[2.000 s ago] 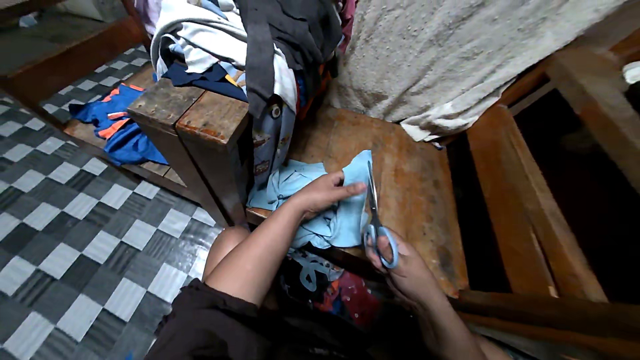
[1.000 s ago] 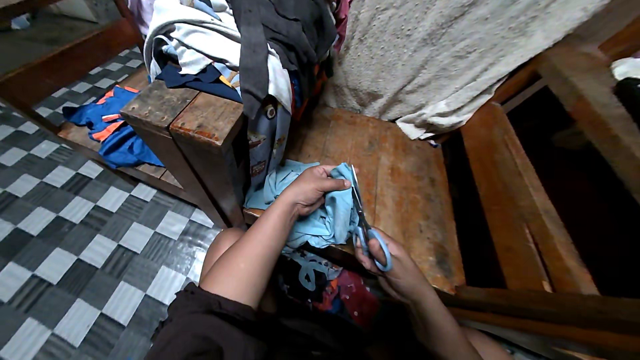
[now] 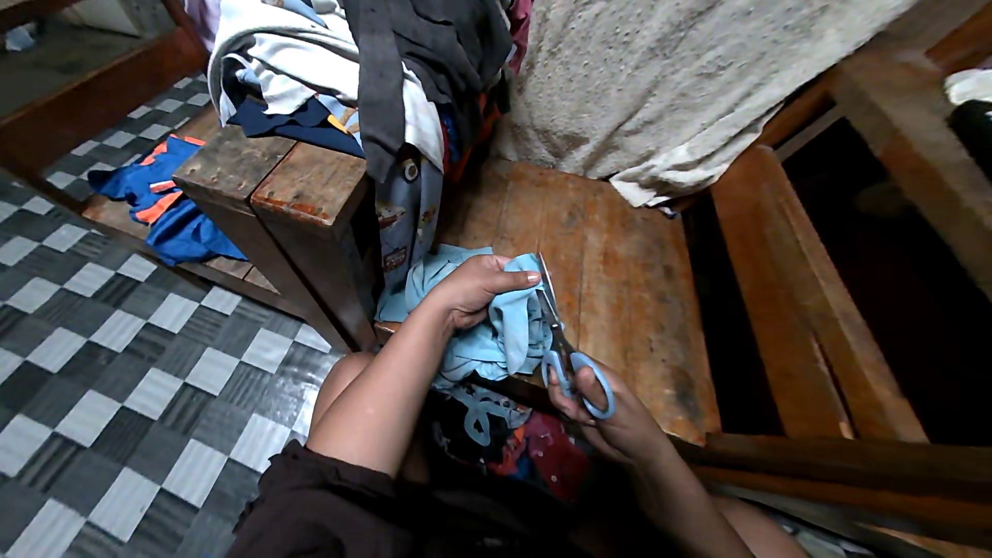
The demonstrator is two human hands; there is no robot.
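A bunched light blue cloth (image 3: pixel 508 333) lies over the front left of the wooden seat. My left hand (image 3: pixel 484 287) pinches its upper part between thumb and fingers. My right hand (image 3: pixel 601 407) has its fingers in the blue handles of a pair of scissors (image 3: pixel 559 333), whose blades point up and away from me. The blades are parted at the cloth's upper right edge, close beside my left thumb. Some folds of the cloth behind my left hand are hidden.
Clothes (image 3: pixel 310 70) are heaped on the wooden armrest (image 3: pixel 310 182) at the left. A blue and orange garment (image 3: pixel 186 221) lies on a lower ledge. A grey-white cloth (image 3: pixel 620 85) drapes over the backrest. More fabric (image 3: pixel 550 453) sits below the seat edge.
The blue cloth, more spread out two seconds ago, is more bunched around my left hand. The scissors have been closed and parted again at its edge.
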